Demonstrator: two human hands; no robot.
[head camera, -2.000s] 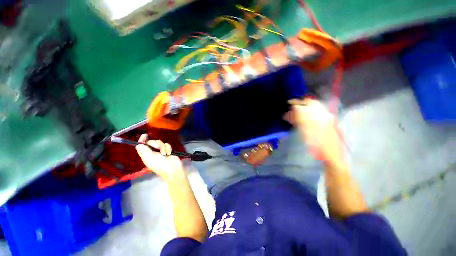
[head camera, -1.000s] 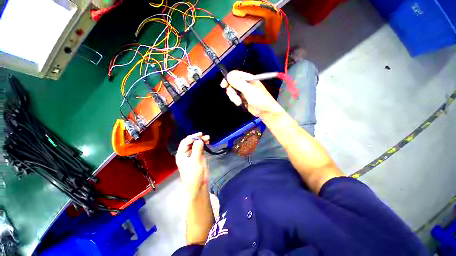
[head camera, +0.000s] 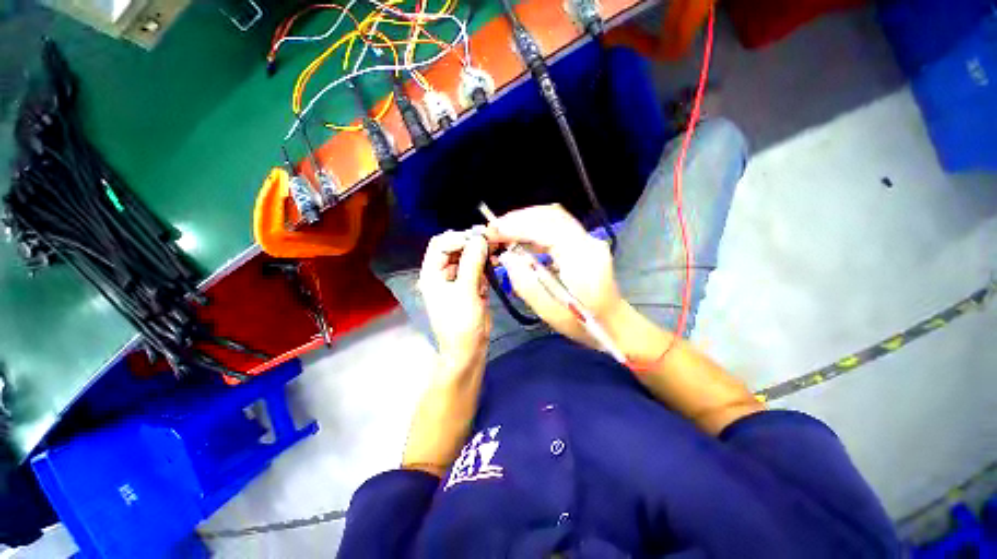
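My left hand (head camera: 457, 273) pinches the free end of a black cable assembly (head camera: 569, 140) in its fingertips above my lap. The cable's other end sits in a connector on the orange-brown test fixture board (head camera: 352, 155); the cord runs down past my right hand and loops under my hands. My right hand (head camera: 560, 262) holds the pale pen-like test probe (head camera: 579, 314). Its tip end is close to the left fingertips; I cannot tell whether it touches the cable end. The red probe lead (head camera: 680, 197) runs from the probe's rear up past the board.
A dark blue bin (head camera: 459, 180) is below the board. Orange clamps (head camera: 366, 227) hold the board. A black cable pile (head camera: 93, 235) lies on the green bench, left. A red bin (head camera: 235, 308) and blue stool (head camera: 164, 464) are lower left. Thin coloured wires lie behind the board.
My right hand has left the black cable at the board and come down beside my left hand, bringing the probe to the cable end. The cable now stays plugged in at the board.
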